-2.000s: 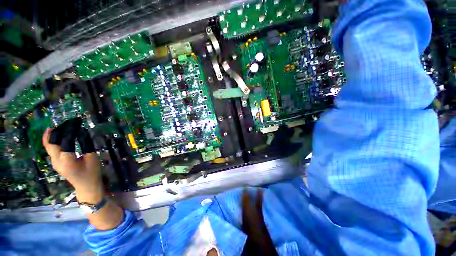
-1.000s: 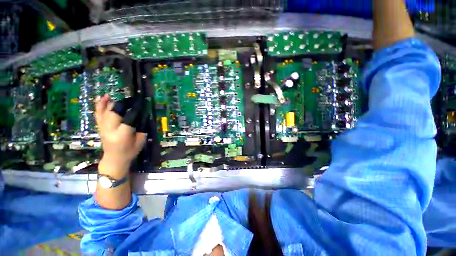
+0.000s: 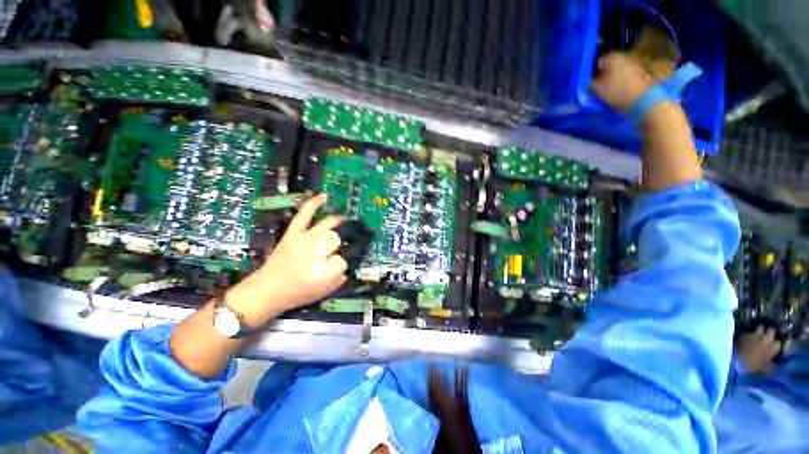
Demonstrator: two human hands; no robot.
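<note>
My left hand (image 3: 306,257), with a watch at the wrist, is over the left part of the middle circuit board (image 3: 408,213). Its index finger reaches toward the board's upper left; something black, finger covers or a part, is at its fingertips, and I cannot tell which. My right hand (image 3: 625,80), with a light blue wrist strap, is inside the bright blue bin (image 3: 702,115) at the upper right. Its fingers are blurred among dark and tan contents, so its grip is unclear.
Black carriers with a left board (image 3: 208,191) and a right board (image 3: 550,239) flank the middle one. A metal rail (image 3: 417,348) runs along the near side. Dark grid trays (image 3: 435,53) lie behind. Another person's hand (image 3: 758,348) shows at the far right, blue sleeves at both sides.
My right hand has come into view inside the blue bin. My left hand has moved right, from the left board to the middle one. The view has shifted, showing more of the bin and trays.
</note>
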